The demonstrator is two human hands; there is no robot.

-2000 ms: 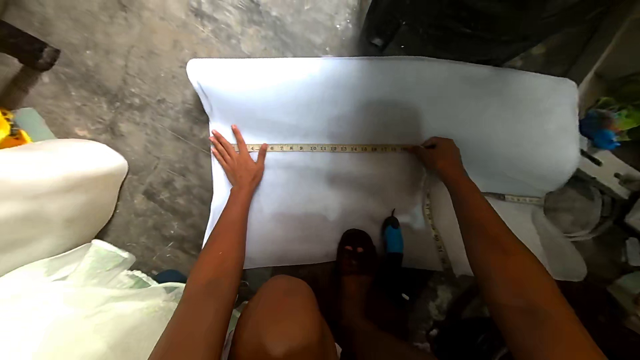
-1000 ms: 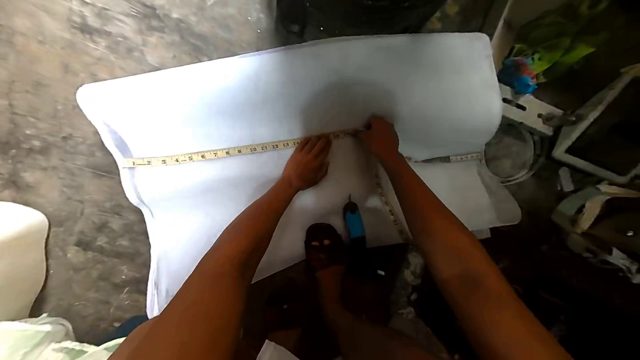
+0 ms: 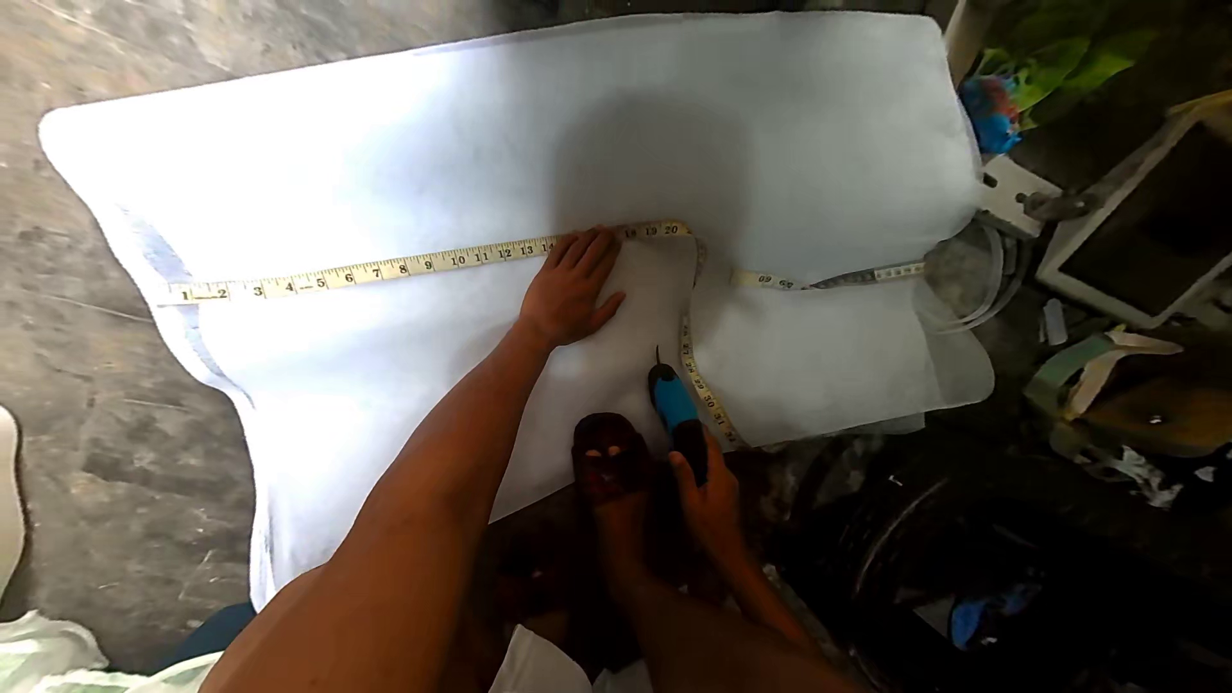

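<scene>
A large white sheet of soft material [image 3: 818, 125] lies on the floor, its left edge wavy and layered. Across it runs a yellowish measuring tape [image 3: 428, 265], which bends downward right of centre; a further stretch of tape lies near the right edge. My left hand [image 3: 573, 289] presses flat on the sheet and covers part of the tape. My right hand [image 3: 710, 486] grips the black handle of a blue and black tool [image 3: 676, 399] with a thin curved metal tip. That tip points up the sheet, just left of the hanging tape.
A sandalled foot [image 3: 608, 457] stands at the sheet's near edge. Clear tubing or plastic loops [image 3: 987, 289], a white frame [image 3: 1097, 250] and a green and blue plastic bundle [image 3: 996, 106] lie at the right. Another white piece [image 3: 8, 496] is at the far left on the concrete floor [image 3: 125, 481].
My right hand has left the tape and now holds the blue and black tool, which lay beside the foot before. My left hand has moved right along the tape from near its left end.
</scene>
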